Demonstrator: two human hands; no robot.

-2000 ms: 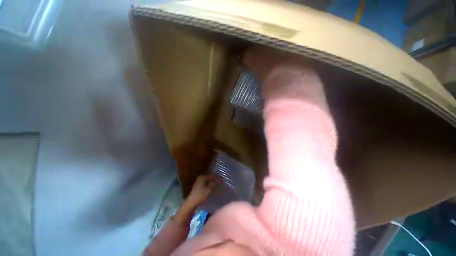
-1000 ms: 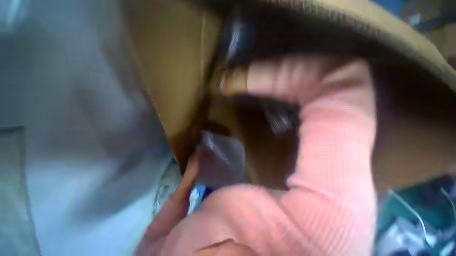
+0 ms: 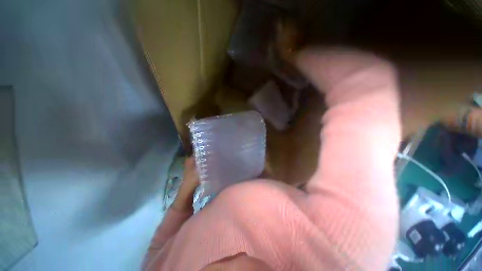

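Observation:
My left hand (image 3: 187, 182) is at the lower left, partly hidden behind a clear ribbed air-column pack (image 3: 230, 148), which it holds upright beside my chest at the carton's edge. My right arm reaches deep into a large brown carton (image 3: 174, 58). My right hand (image 3: 285, 42) is small, dark and blurred there, beside a greyish plastic-covered pack (image 3: 251, 34); whether it grips that pack cannot be told. Another pale pack (image 3: 272, 103) lies lower inside the carton.
At right is a green-matted bench (image 3: 430, 164) with a white cable (image 3: 430, 172) and white camera bodies with black parts (image 3: 423, 235). Another person's blurred hand (image 3: 465, 122) reaches in above it. A pale floor and a greenish panel (image 3: 16, 185) are at left.
The view has shifted, showing more bench. The pack in my left hand is raised and shows larger. My right hand has moved within the carton. Another person's hand has appeared at right.

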